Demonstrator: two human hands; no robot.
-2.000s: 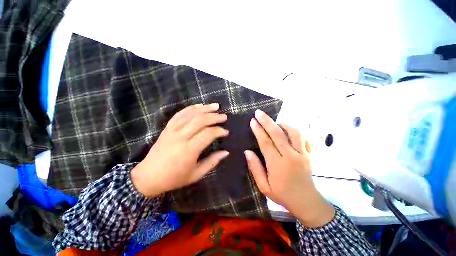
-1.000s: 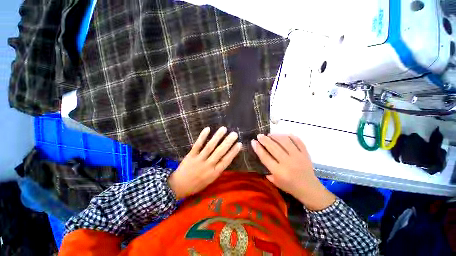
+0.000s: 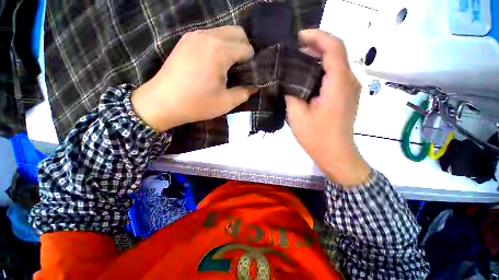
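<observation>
The plaid garment panel [image 3: 131, 33] lies on the white table, its near part gathered up between the hands. The black strip [image 3: 271, 24] shows on it between the hands. My left hand [image 3: 197, 76] grips the folded plaid cloth from the left, fingers curled in. My right hand [image 3: 328, 104] grips the bunched cloth from the right, between thumb and fingers. A narrow dark end of cloth hangs down between the hands. The fingertips are partly hidden in the folds, and the cloth is slightly blurred.
The sewing machine head [image 3: 459, 60] is at the right, with metal needle parts [image 3: 435, 104] below it. Scissors with a green handle loop [image 3: 411, 136] and a black bundle [image 3: 471, 159] lie under it. A blue crate [image 3: 189, 205] is below the table edge [image 3: 246, 174].
Both hands have moved up and away from the near edge. The panel, flat before, is now lifted and folded between them, baring white table in front.
</observation>
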